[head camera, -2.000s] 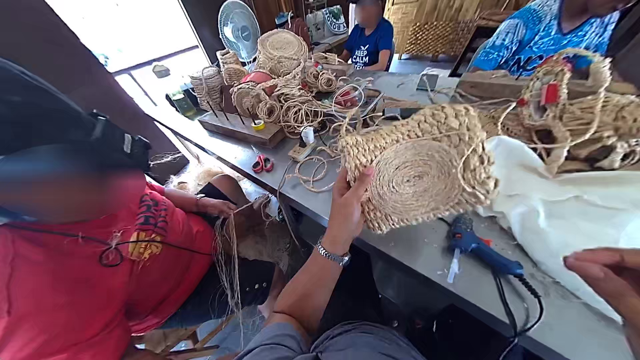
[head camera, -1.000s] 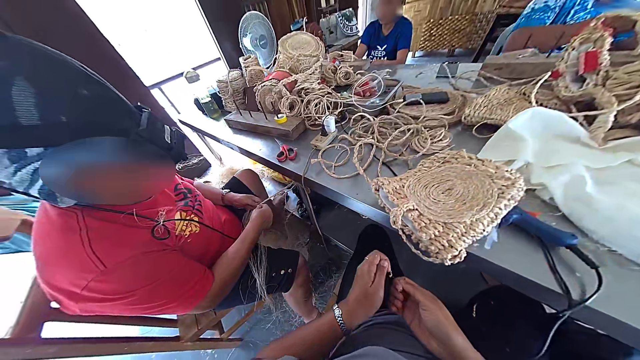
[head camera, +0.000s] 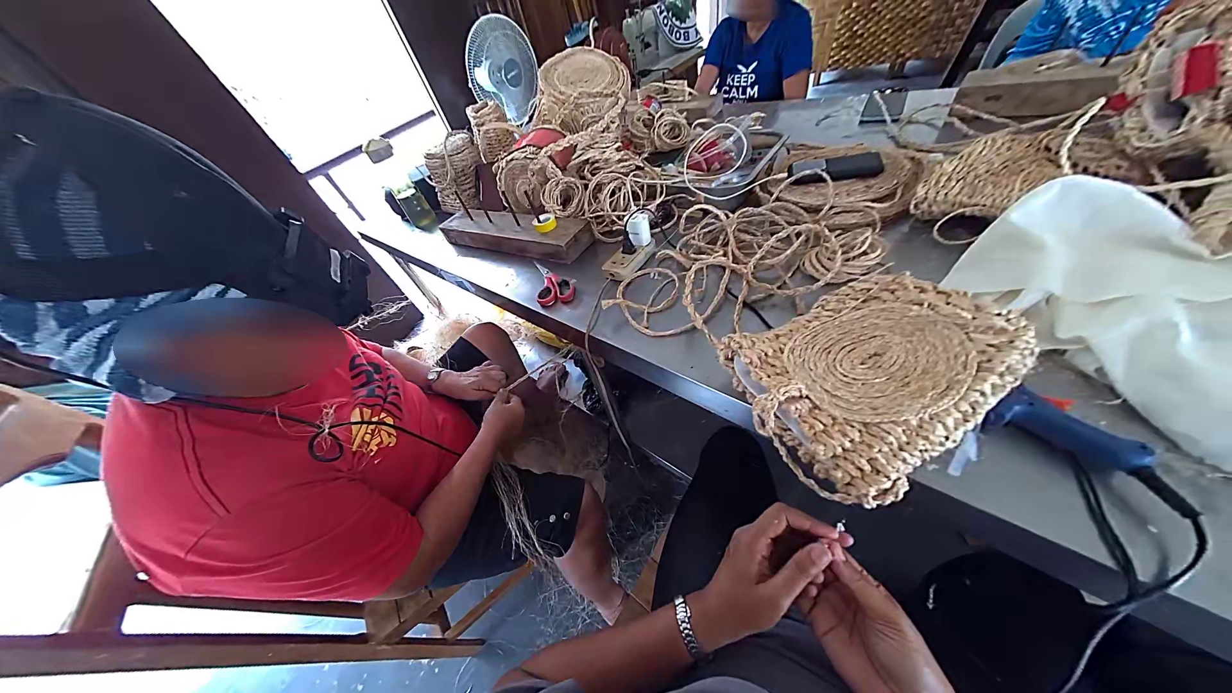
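Observation:
My left hand (head camera: 770, 568), with a metal watch or bracelet on the wrist, meets my right hand (head camera: 861, 611) low in front of me, below the table edge. The fingertips of both hands pinch a tiny whitish bit (head camera: 840, 527) between them; what it is cannot be told. Just above my hands, a woven natural-fibre bag or basket (head camera: 881, 361) with a coiled round panel lies on the table, its near end over the edge. A blue glue gun (head camera: 1073, 433) lies to its right, partly beneath it, with a black cord.
A co-worker in a red shirt (head camera: 279, 491) sits at left, handling fibre strands. On the table (head camera: 616, 332) are loose braided rope (head camera: 760, 250), red-handled scissors (head camera: 555, 289), a power strip (head camera: 628, 262), a wooden peg block (head camera: 520, 236) and white cloth (head camera: 1126, 298). Another person sits behind.
My left hand has let go of the woven piece, which now rests on the table. Both hands have come together low in front of me. The view has swung left.

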